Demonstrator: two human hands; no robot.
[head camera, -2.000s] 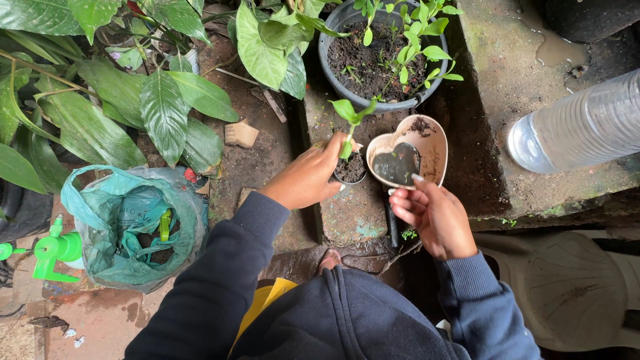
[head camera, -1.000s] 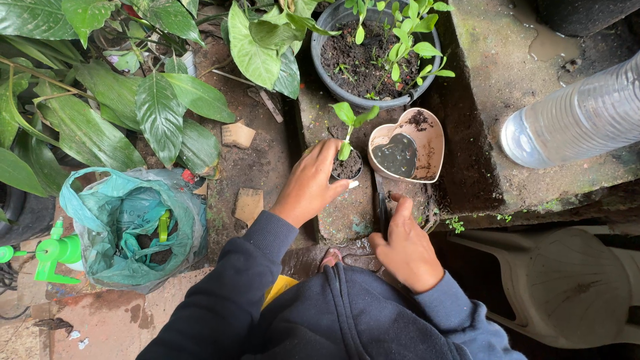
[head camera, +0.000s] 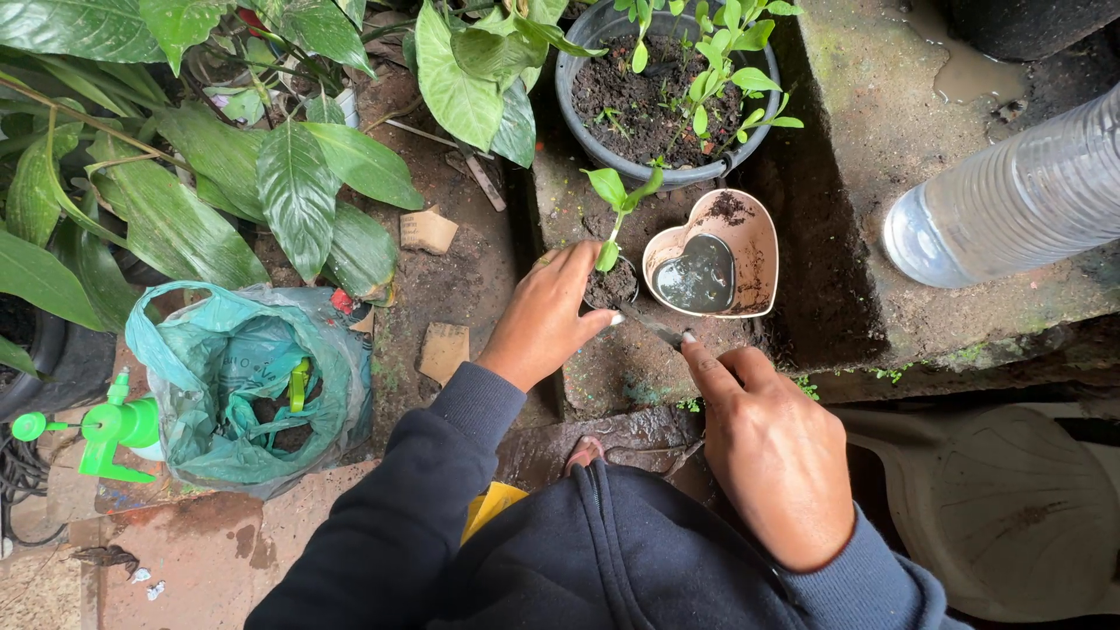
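My left hand (head camera: 551, 315) is around a small pot of soil (head camera: 611, 284) that holds a green seedling (head camera: 617, 210), its thumb at the near rim. My right hand (head camera: 770, 437) grips a knife-like tool (head camera: 652, 325) with a dark, soiled blade, whose tip reaches the small pot's near edge. Just right of the pot stands a heart-shaped pink container (head camera: 759, 249) with dark water and bits of soil inside. Behind them is a round grey pot (head camera: 573, 109) of soil with several young plants.
A teal plastic bag (head camera: 175, 420) and a green spray bottle (head camera: 122, 429) stand at left, below broad-leaved plants (head camera: 297, 192). A clear ribbed plastic bottle (head camera: 1006, 192) lies at right on the concrete ledge (head camera: 980, 319). A pale plastic chair (head camera: 989, 507) is below it.
My right hand was over the heart-shaped container, then moved down to the tool on the ledge. The tool is now lifted, its tip at the small pot. My left hand has stayed at the pot.
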